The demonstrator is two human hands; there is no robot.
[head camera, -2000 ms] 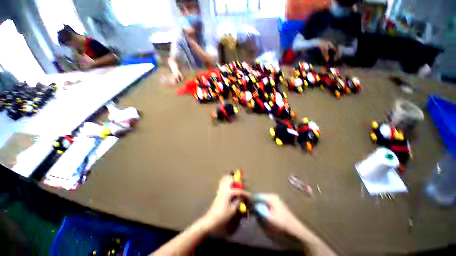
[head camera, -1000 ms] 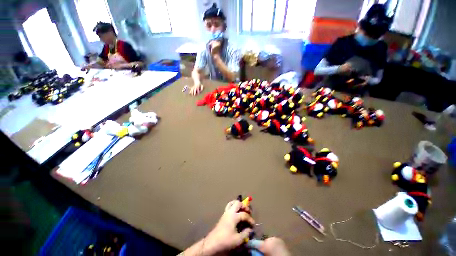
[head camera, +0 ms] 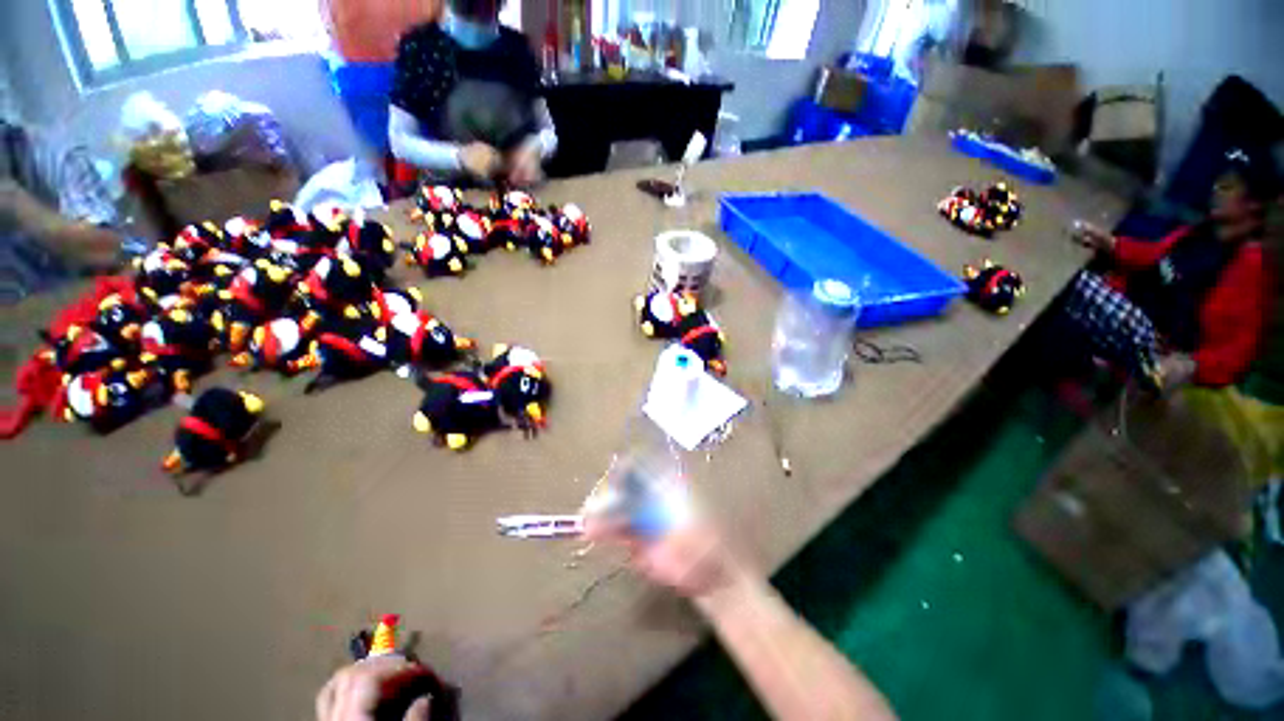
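My left hand (head camera: 363, 693) is at the bottom edge, partly cut off, and holds a plush penguin (head camera: 411, 690) with a yellow and red tip pointing up. My right hand (head camera: 673, 533) is out over the table, blurred, with pale blue coverings on its fingers. Its fingertips are beside the thread snips (head camera: 538, 525), which lie on the table. Whether the fingers touch or hold anything cannot be told. Thin dark thread lies on the table below the right hand.
A penguin pile (head camera: 254, 303) covers the far left. A white thread cone (head camera: 684, 378) stands on paper, near a printed tub (head camera: 684, 265), a clear jar (head camera: 813, 342) and a blue tray (head camera: 845, 261). A person in red sits at right; another works across the table (head camera: 592, 197).
The view has swung right. My right hand has moved away from the penguin and out towards the snips. My left hand still holds the penguin.
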